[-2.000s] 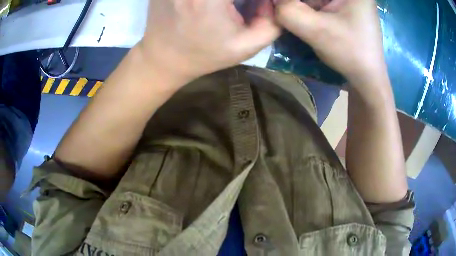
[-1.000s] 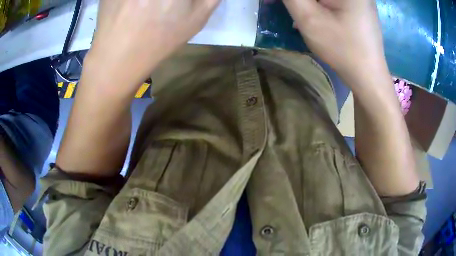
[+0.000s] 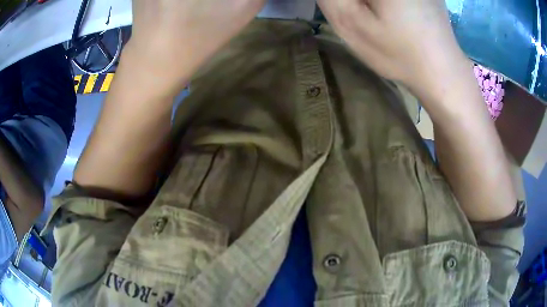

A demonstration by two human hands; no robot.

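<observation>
My left hand (image 3: 192,30) is at the top edge of the picture, with its fingers cut off by the edge. My right hand (image 3: 390,36) is also at the top edge, right of centre, with its fingertips out of the picture. The hands are apart where they show. Whether either hand holds anything cannot be seen. A strip of the white bench surface (image 3: 289,9) shows between the hands. The glossy dark green mat (image 3: 501,39) lies to the right of my right hand.
An open brown carton (image 3: 520,123) with many small pink parts (image 3: 490,90) is below the bench at right. A black cord (image 3: 79,24) crosses the white bench at left. A seated person (image 3: 36,132) is at far left. Yellow-black tape (image 3: 93,83) marks the floor.
My hands were close together at the top two seconds ago and now show apart. The view has shifted, so less bench shows and the pink parts in the carton have come into view.
</observation>
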